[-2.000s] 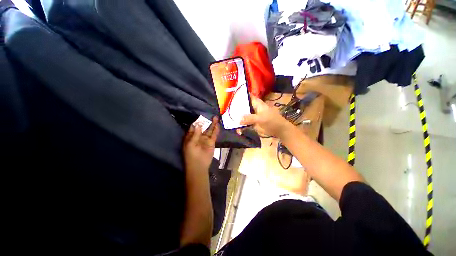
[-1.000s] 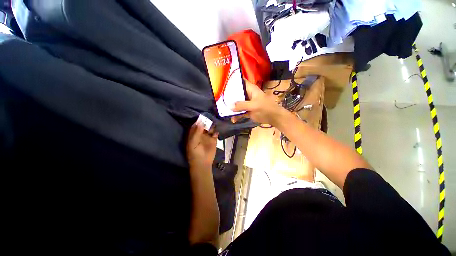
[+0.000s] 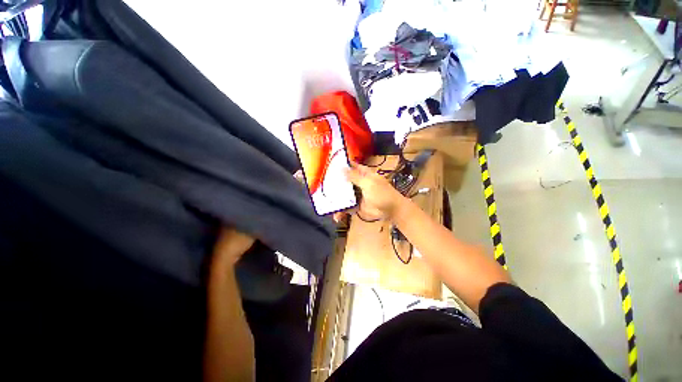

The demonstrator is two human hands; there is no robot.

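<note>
Long dark garments (image 3: 149, 142) hang close together across the left side. My left hand (image 3: 233, 245) is at their lower part, its fingers hidden behind a fold of dark cloth, so I cannot tell if it grips anything. No white label shows at this hand. My right hand (image 3: 374, 192) holds a smartphone (image 3: 324, 164) upright in front of the garments' right edge. Its lit screen is orange, red and white and faces me.
A cardboard box (image 3: 396, 261) with thin black cables (image 3: 404, 179) stands below the phone. Behind are a red bag (image 3: 345, 119), grey garments (image 3: 407, 54), light blue shirts (image 3: 486, 37) and dark cloth (image 3: 523, 101). Yellow-black tape (image 3: 598, 216) marks the floor at right; a stool (image 3: 559, 13) stands far back.
The left hand has moved left and down, into the dark cloth, and the white label is out of sight. The phone stays in the right hand. The view has shifted, with more floor at right.
</note>
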